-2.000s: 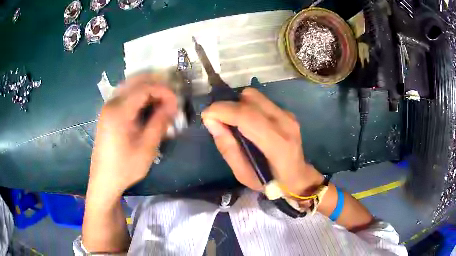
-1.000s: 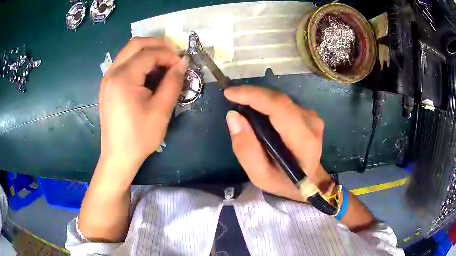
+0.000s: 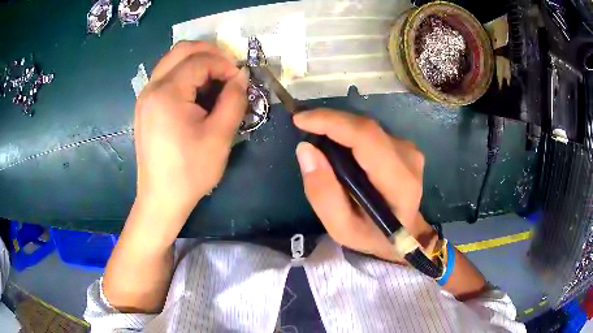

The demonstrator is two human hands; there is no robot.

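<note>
My right hand (image 3: 364, 175) holds the black soldering iron (image 3: 351, 172) like a pen. Its brownish tip meets or almost meets the lower end of a small elongated silvery piece (image 3: 254, 51) on the cream taped pad (image 3: 351, 49). A round silvery ornament (image 3: 257, 107) lies just below that piece, at the pad's near edge. My left hand (image 3: 192, 117) is at its left, thumb and forefinger pinched at the joint between the two pieces. What the fingertips grip is too small to tell, and part of the ornament is hidden behind them.
A round tub (image 3: 445, 52) of silvery grains stands at the pad's right end, beside a bulky black fixture (image 3: 540, 71) with a cable. Two round ornaments (image 3: 133, 9) lie upper left, tiny silvery bits (image 3: 25, 81) far left. Blue bins (image 3: 81, 247) are below the bench edge.
Two seconds ago my left hand was blurred, lower, and the iron was off the piece. Since then the ornament came against the small piece and the iron's tip to their joint. The last second shows little movement.
</note>
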